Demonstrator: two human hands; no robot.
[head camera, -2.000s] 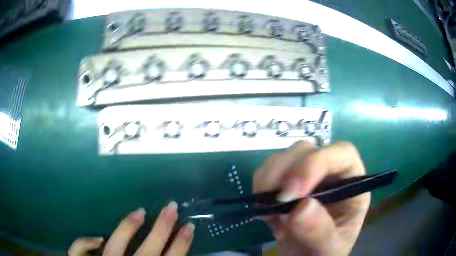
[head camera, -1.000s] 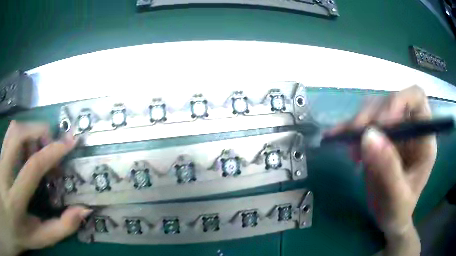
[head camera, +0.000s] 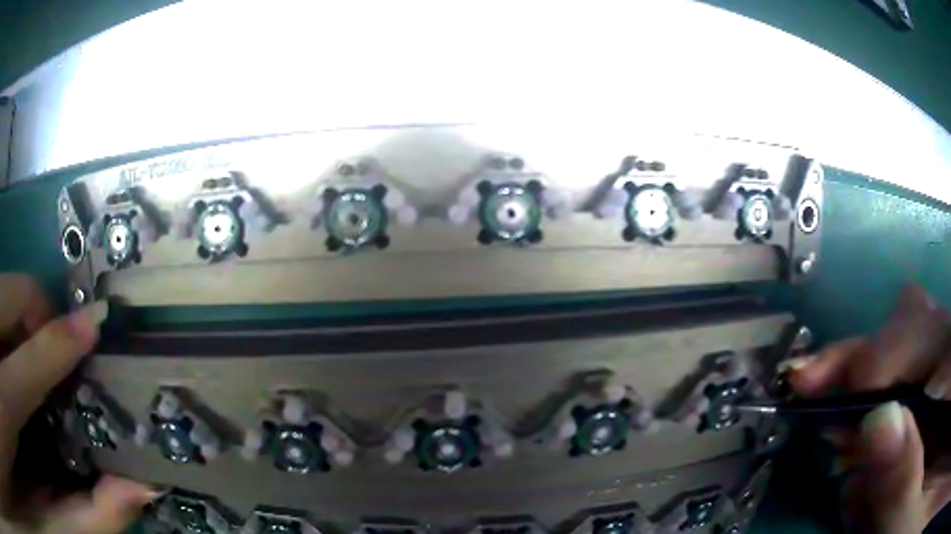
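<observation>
A grey metal fixture bar (head camera: 438, 282) lies across the upper middle with round-centred workpieces (head camera: 511, 212) in its nests. A second fixture bar (head camera: 365, 373) lies below it, and a third is cut off by the bottom edge. My left hand (head camera: 52, 407) is at the left end of the second bar, thumb and a finger at its edges, partly cut off. My right hand (head camera: 886, 407) is at the right, blurred, and holds black tweezers (head camera: 824, 407). Their tip is at the rightmost workpiece of the second bar; whether it touches is unclear.
A bright white strip (head camera: 417, 73) runs behind the bars. Green surface (head camera: 876, 240) shows at the right and beyond the strip. A dark object (head camera: 889, 10) is cut off at the top right. A grey edge of something (head camera: 6, 141) shows at the far left.
The view is closer to the bars. My left hand has moved from the mat to the bars' left end. The tweezers have moved from the dotted sheet to the second bar's right end.
</observation>
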